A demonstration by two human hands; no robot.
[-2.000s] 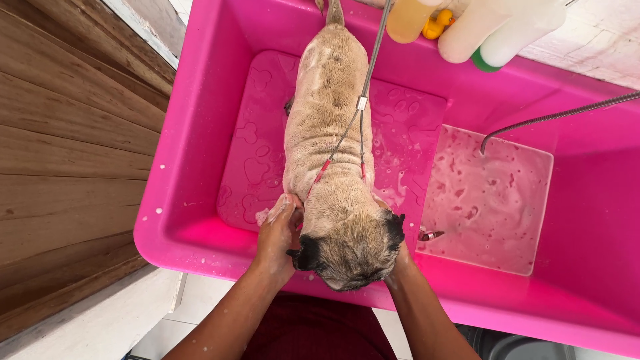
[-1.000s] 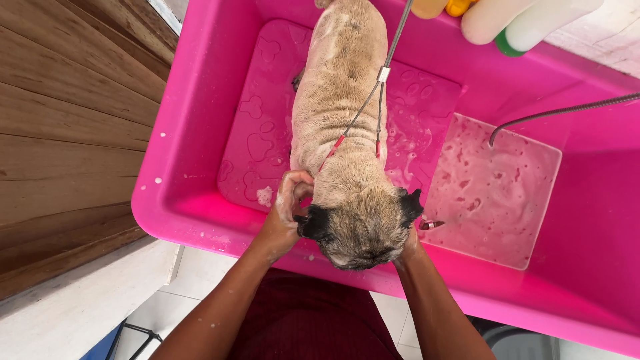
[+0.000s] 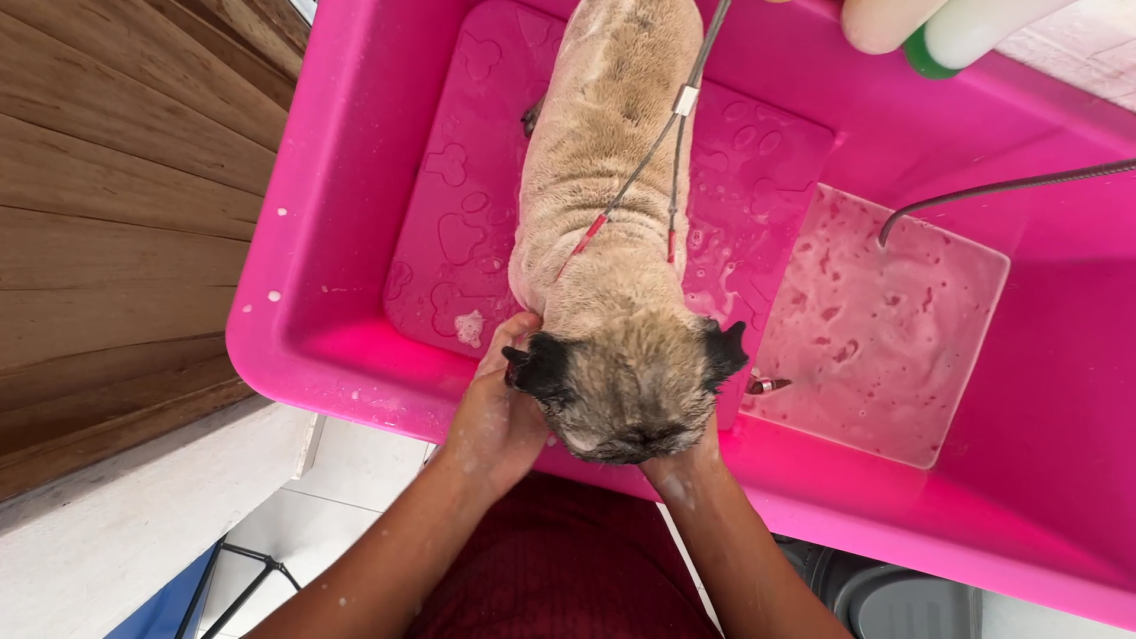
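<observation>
A wet, lathered pug [image 3: 621,177] with black ears stands in a pink plastic tub [image 3: 319,204], its head at the near rim. A cord loop with red ends [image 3: 684,99] runs from above to its neck and shoulders. My left hand [image 3: 506,399] lies against the left side of the neck and cheek, its fingertips partly behind the left ear. My right hand [image 3: 692,448] is under the right side of the head, its fingers hidden by the dog. Whether either hand grips firmly cannot be seen.
Sudsy water fills a square recess [image 3: 879,328] at the tub's right, with a metal hose [image 3: 1003,185] hanging into it. Bottles [image 3: 976,31] stand at the far rim. Wooden boards [image 3: 115,195] flank the left side. A grey container [image 3: 914,603] is below the near rim.
The view has shifted closer to the dog's head. My left hand has moved a little down along the dog's neck toward the cheek. My right hand remains under the head.
</observation>
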